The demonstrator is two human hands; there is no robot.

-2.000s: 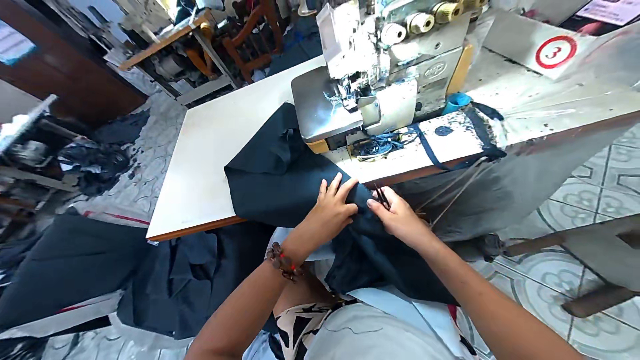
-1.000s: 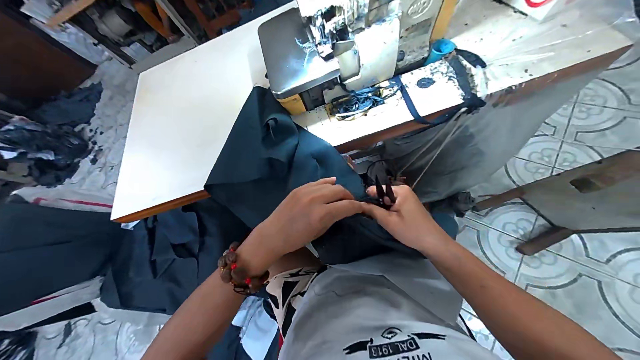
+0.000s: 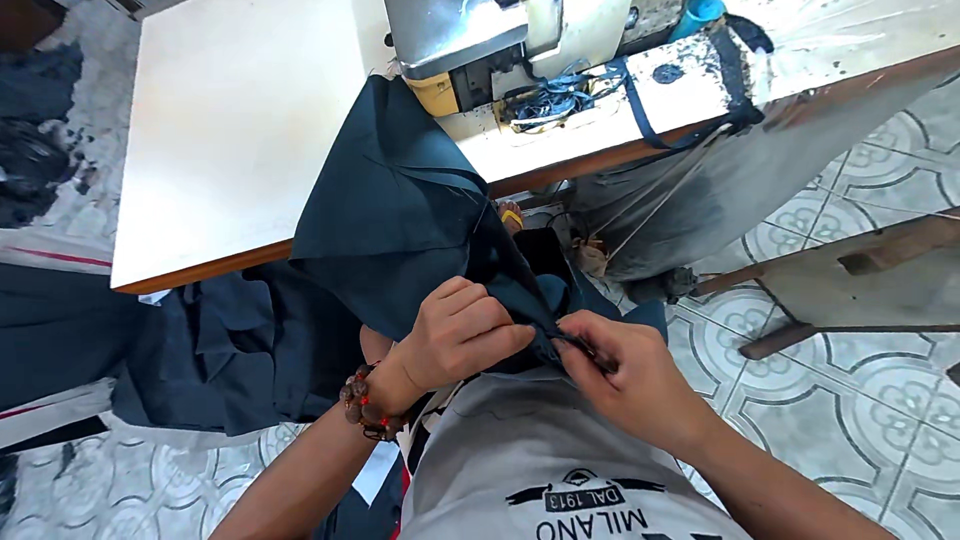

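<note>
A dark blue-green fabric piece [image 3: 382, 217] lies partly on the white sewing table [image 3: 232, 127] and hangs over its front edge to my lap. My left hand [image 3: 469, 330], with a beaded bracelet at the wrist, pinches a fold of it. Close on the right, my right hand [image 3: 615, 360] grips the same fold between thumb and finger. A small dark tool, partly hidden, sits in its palm; its kind cannot be told here. Above the fabric stands the overlock sewing machine [image 3: 465, 37], touching none of my fingers.
Tangled thread scraps [image 3: 551, 101] lie beside the machine, near a blue-green cup [image 3: 697, 16]. More dark fabric [image 3: 217, 345] is heaped at the left below the table. A wooden stand [image 3: 862, 277] is on the tiled floor at the right. Plastic sheeting [image 3: 675, 202] hangs from the table.
Both hands have drawn back from the table edge toward my body, with the fabric between them. The view has moved closer and lower.
</note>
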